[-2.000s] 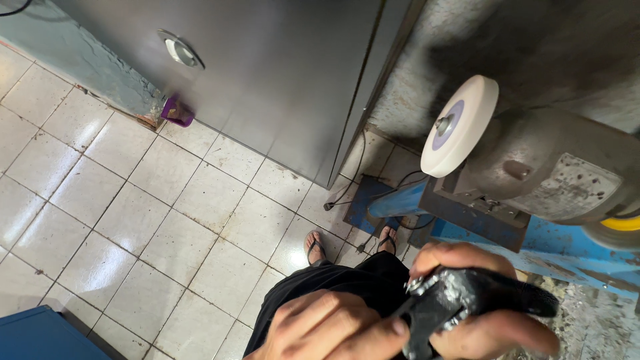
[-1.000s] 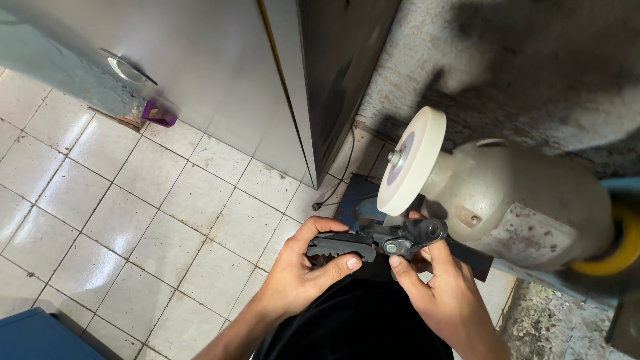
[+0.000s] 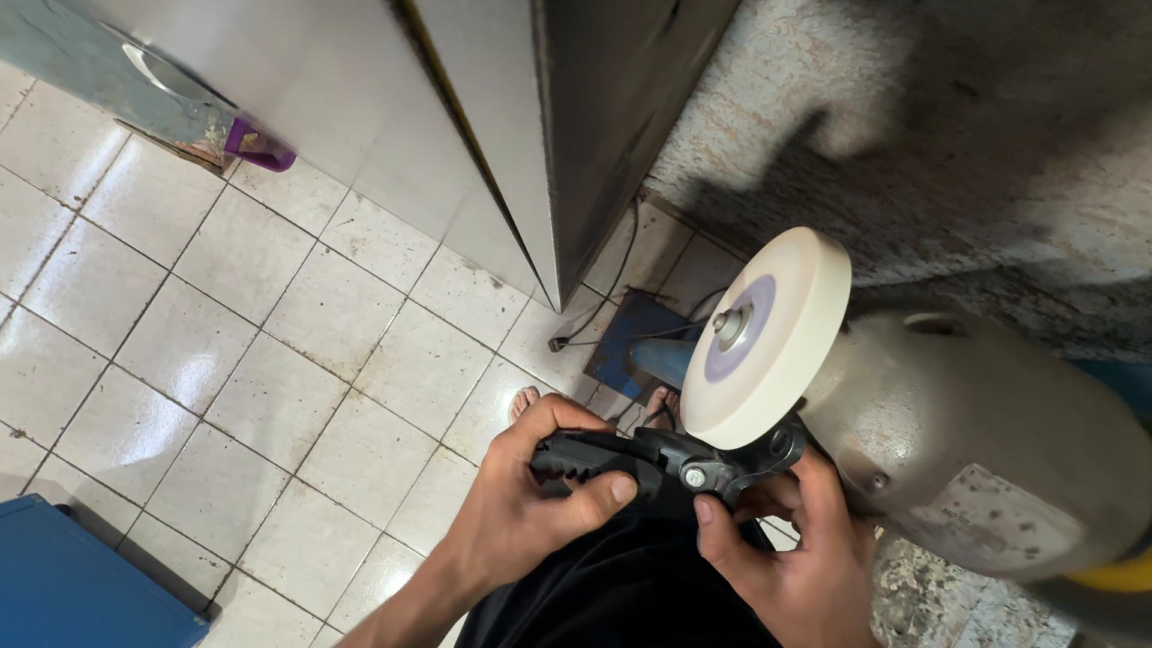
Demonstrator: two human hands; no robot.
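Observation:
A black jointed part with a ridged grip and a metal bolt (image 3: 670, 463) spans both hands at the lower middle. My left hand (image 3: 549, 504) grips its ridged end, thumb on the near side. Around the other end are the fingers of my right hand (image 3: 792, 540), with the thumb just below the bolt. Directly above that end is the white grinding wheel (image 3: 778, 360) of a bench grinder (image 3: 972, 423); the wheel's lower rim overlaps the part in view, and whether they touch I cannot tell. Whether the wheel spins is also unclear.
The grinder stands on a blue pedestal base (image 3: 621, 346) beside a rough wall (image 3: 945, 135). A grey metal cabinet (image 3: 360, 99) rises ahead, with a cable (image 3: 621, 270) near its corner. A purple container (image 3: 259, 146) lies on the tiled floor (image 3: 306, 306). A blue box (image 3: 90, 576) sits lower left.
Since one second ago, the black part and both hands have come closer to the wheel's lower rim. Two seconds ago, the hands held a black part lower in view, away from the wheel.

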